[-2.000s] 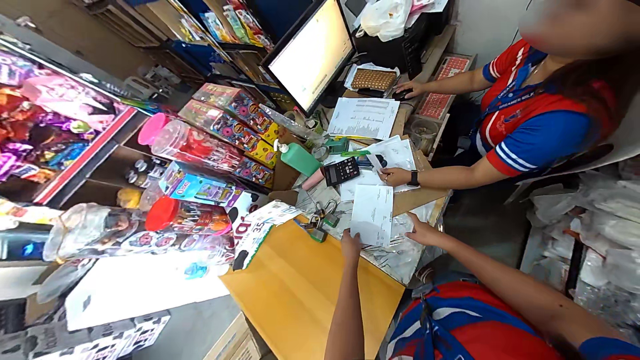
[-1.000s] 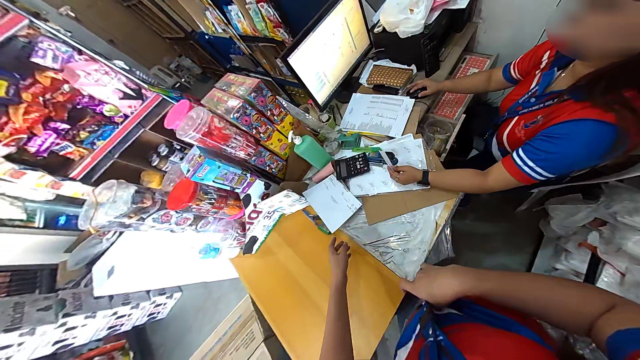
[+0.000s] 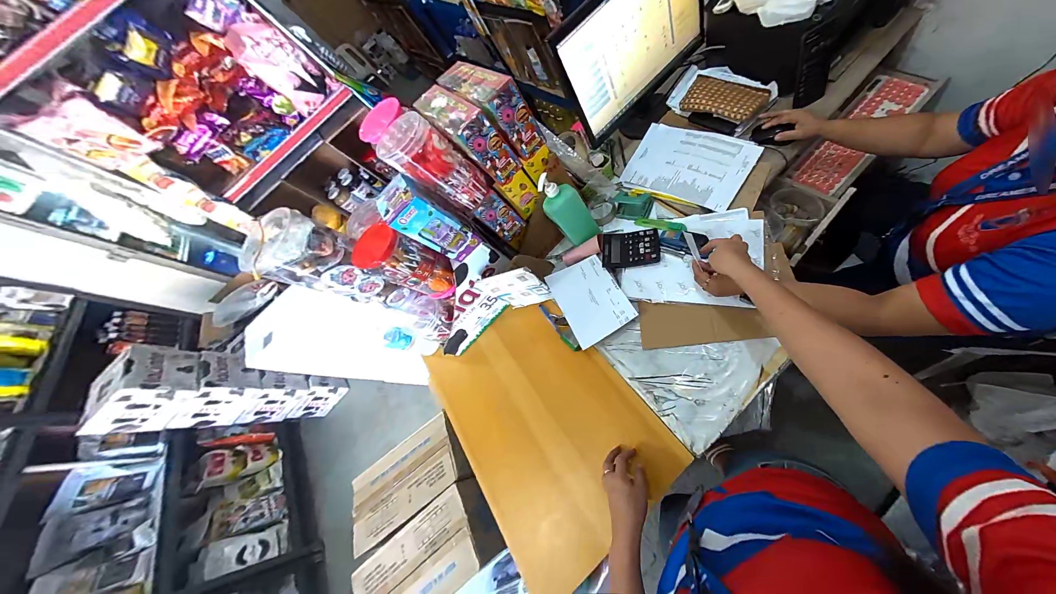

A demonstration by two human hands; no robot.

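My left hand (image 3: 624, 480) rests with its fingers on the right side of the yellow-brown board (image 3: 528, 412), near its lower edge. My right hand (image 3: 728, 257) reaches across the desk and meets the co-worker's hand at a small white slip of paper (image 3: 691, 244); the overlap hides which fingers grip it. A white printed sheet (image 3: 591, 302) lies at the board's upper right corner, beside a black calculator (image 3: 630, 248). More printed papers (image 3: 660, 285) lie under the two hands, with a piece of brown cardboard (image 3: 701, 325) below them.
The co-worker's other hand is on a black mouse (image 3: 773, 133). A lit monitor (image 3: 627, 58), a green pump bottle (image 3: 569, 213) and plastic candy jars (image 3: 403, 260) stand behind. Cardboard boxes (image 3: 412, 503) are left of the board. Clear plastic (image 3: 689, 388) covers the desk's near corner.
My right hand has moved from the near desk edge up to the co-worker's hand. My left hand has drawn back down the board. The white sheet, between my hands two seconds ago, now lies released.
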